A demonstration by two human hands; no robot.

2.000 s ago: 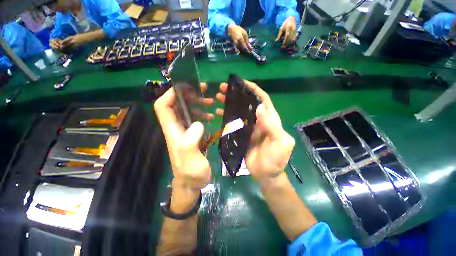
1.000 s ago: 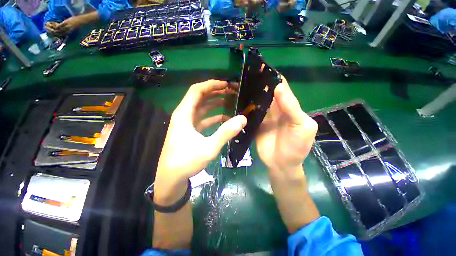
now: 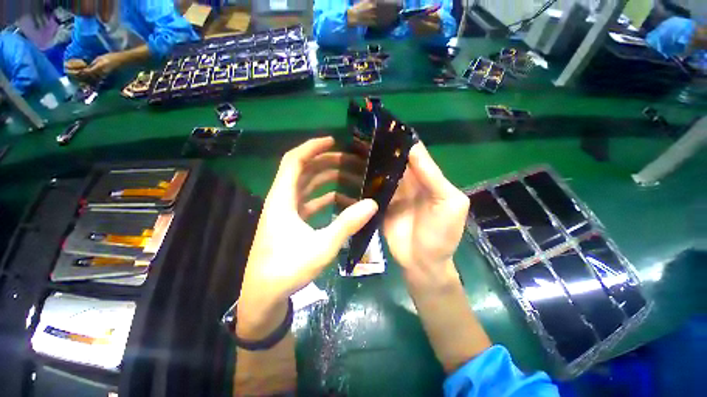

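A black phone frame [image 3: 394, 155] stands on edge between my hands, its inner face with small coloured spots turned to the right. A dark glossy display panel [image 3: 361, 133] lies close against its left side; the two look together at the lower end and slightly apart at the top. My left hand [image 3: 298, 225] holds the panel from the left, thumb on the near edge, fingers behind it. My right hand [image 3: 426, 213] holds the frame from the right at its upper edge. Whether a ribbon joins the two parts is hidden.
A black foam tray [image 3: 194, 256] with silver displays is at left. A clear blister tray [image 3: 546, 252] with black panels is at right. A small white card [image 3: 370, 260] lies beneath the hands. A frame tray [image 3: 232, 70] and workers' hands are across the bench.
The panel and frame, held apart in separate hands two seconds ago, are now brought together. Since one second ago, both hands and the parts have shifted slightly left and appear lower.
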